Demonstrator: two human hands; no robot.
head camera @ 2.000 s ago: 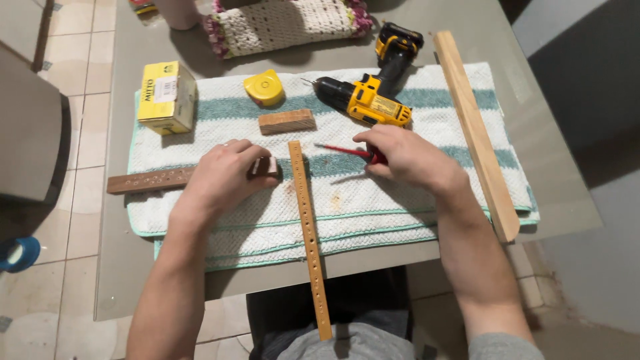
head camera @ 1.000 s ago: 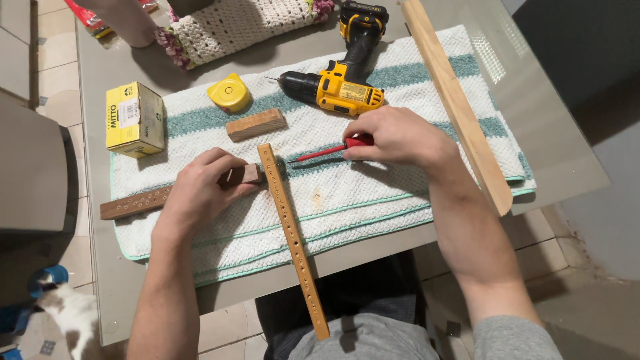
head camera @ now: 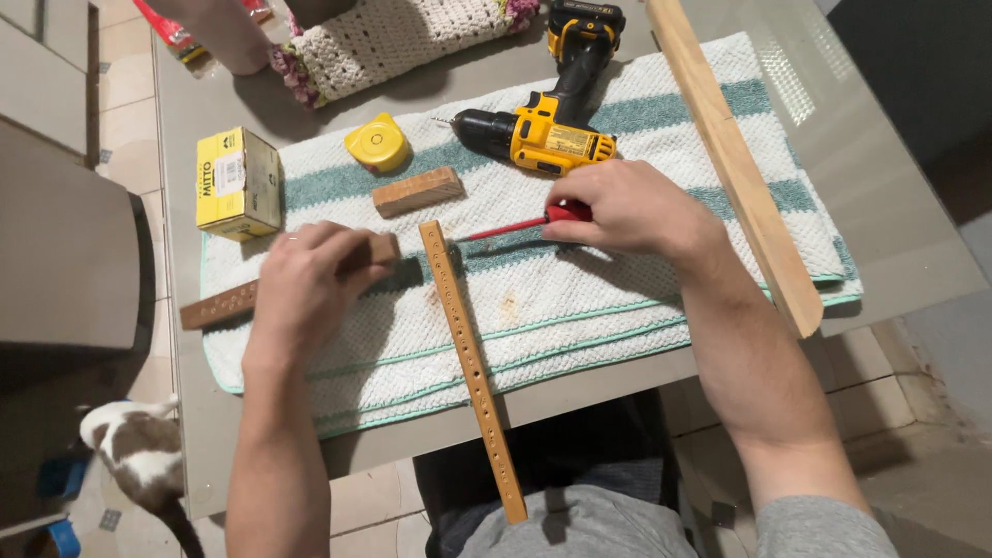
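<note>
My left hand (head camera: pixel 318 271) is closed around a dark brown wooden strip (head camera: pixel 221 305) with small holes, which lies across the left of a striped towel. In my right hand (head camera: pixel 628 209) is a screwdriver (head camera: pixel 508 229) with a red handle and red shaft, its tip pointing left. Between the hands, a lighter drilled wooden strip (head camera: pixel 473 372) reaches from the towel past the table's front edge to the shirt. Beyond it lie a short wood block (head camera: pixel 417 192), a yellow tape measure (head camera: pixel 377 142) and a yellow-black cordless drill (head camera: pixel 554 139) fitted with a bit.
A yellow cardboard box (head camera: pixel 238 184) stands at the towel's left. A long pale wooden board (head camera: pixel 736 167) crosses the right side. Crocheted cloth (head camera: pixel 403 46) lies at the back of the glass-topped table (head camera: pixel 914 256). A cat (head camera: pixel 139 449) is on the floor at left.
The view has shifted over the two seconds. My right hand has turned the screwdriver so its tip lies close to the lighter strip. My left hand remains on the dark strip.
</note>
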